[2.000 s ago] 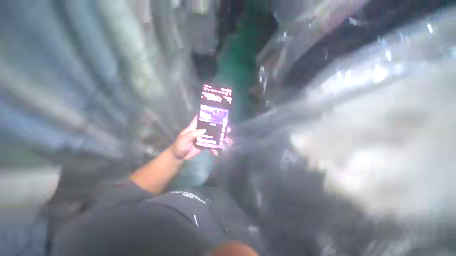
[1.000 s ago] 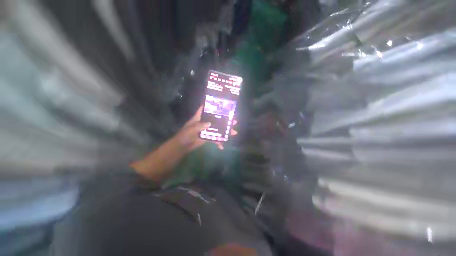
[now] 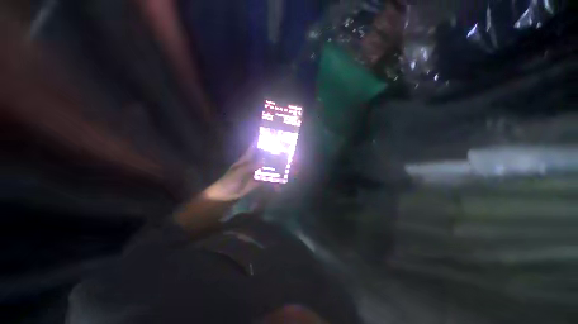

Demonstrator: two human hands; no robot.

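A smartphone (image 3: pixel 277 142) with a bright, glaring screen is upright in the middle of the view. My left hand (image 3: pixel 233 180) is closed around its lower left side, with the bare forearm reaching in from the lower left. The screen text is too blurred to read. My right hand is not clearly in view; only a small skin-coloured patch shows at the bottom edge, and I cannot tell what part it is.
Blurred dark and reddish hanging garments (image 3: pixel 152 82) line the left. Shiny film-covered garments (image 3: pixel 418 57) hang at the upper right, with pale and greenish ones (image 3: pixel 494 215) below. Green floor (image 3: pixel 345 76) shows between the rows.
The surroundings have slid past and become darker, with reddish garments now on the left. The phone stays in my left hand, and its screen glares more.
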